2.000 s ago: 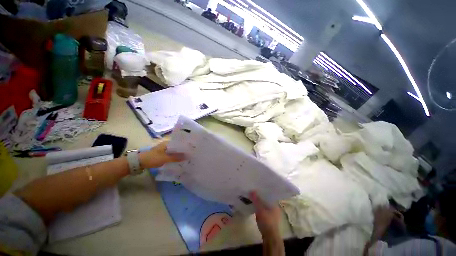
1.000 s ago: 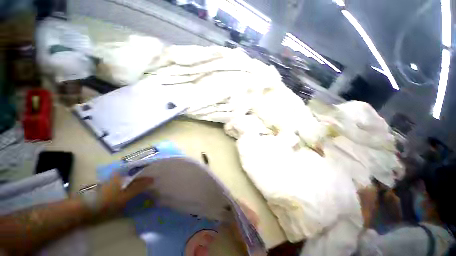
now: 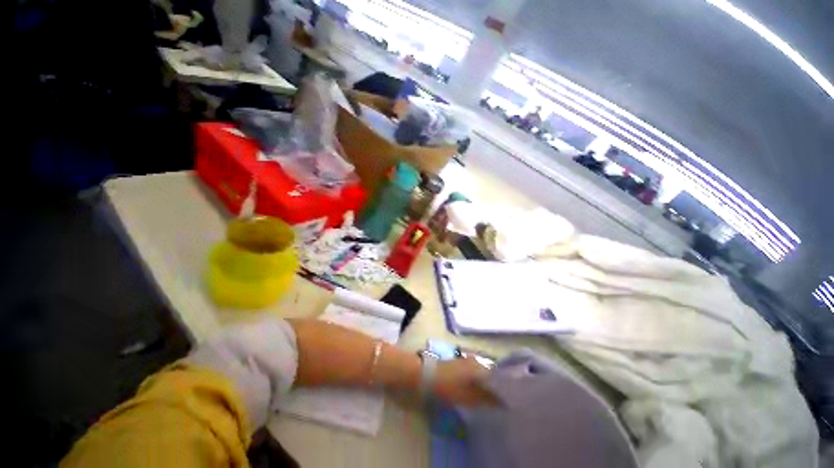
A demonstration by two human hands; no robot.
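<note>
My left hand (image 3: 465,382), blurred, with a watch on its wrist, reaches across the form pad (image 3: 343,413) and holds the left edge of the printed record sheets (image 3: 558,420). The sheets are greyish, bent upward and cut off by the bottom edge. They lie over the blue clipboard (image 3: 446,441), whose clip end shows just beyond my hand. My fingertips are too blurred to see clearly. My right hand is not in view.
A second clipboard (image 3: 498,297) lies beside the heap of white garments (image 3: 677,320). A smartphone (image 3: 400,306), red tape dispenser (image 3: 408,249), tangled white cord (image 3: 366,265) and yellow pot (image 3: 251,270) are on the table. A red box (image 3: 265,187), teal bottle (image 3: 390,203) and brown carton (image 3: 366,146) stand farther back.
The view has swung left, bringing the yellow pot and red box in. The sheets, earlier held up between both hands, are now over the clipboard. My right hand has left the picture.
</note>
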